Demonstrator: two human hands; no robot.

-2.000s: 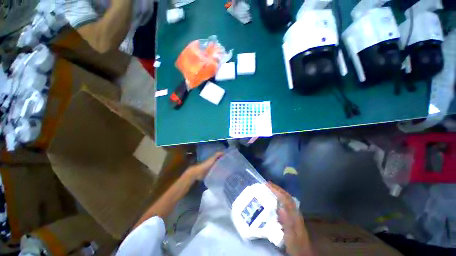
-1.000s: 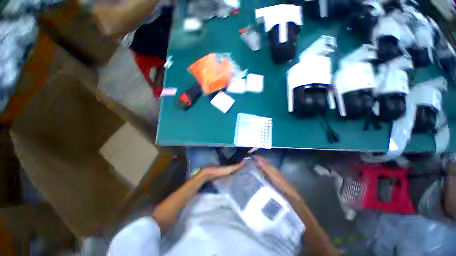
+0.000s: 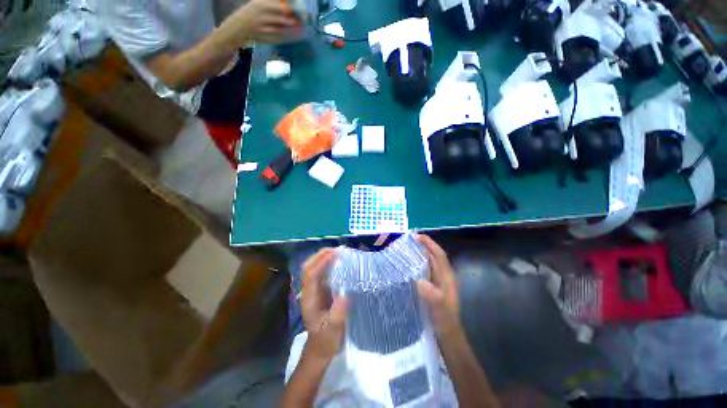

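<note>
A white-and-black security camera (image 3: 391, 362) is inside a clear ribbed air column bag (image 3: 379, 269), held upright in front of me below the table edge. A dark square label shows on its white shell through the bag. My left hand (image 3: 323, 299) grips the bag's left side near its top end. My right hand (image 3: 438, 287) grips its right side, thumb on the ribs. The bag's top end fans out at the table edge, just below a sticker sheet (image 3: 379, 209) of small coloured dots.
Several unbagged cameras (image 3: 458, 127) stand on the green table (image 3: 287, 215). An orange parts bag (image 3: 307, 131), white pads (image 3: 326, 171) and a black-and-red tool (image 3: 277, 169) lie left. An open carton (image 3: 104, 263) is at my left, a red stool (image 3: 636, 280) right. Another person's arm (image 3: 215, 52) reaches in top left.
The bagged camera has turned from slanting to nearly upright. My hands have moved apart from its top end to its two sides. The other person's hand now shows over the table.
</note>
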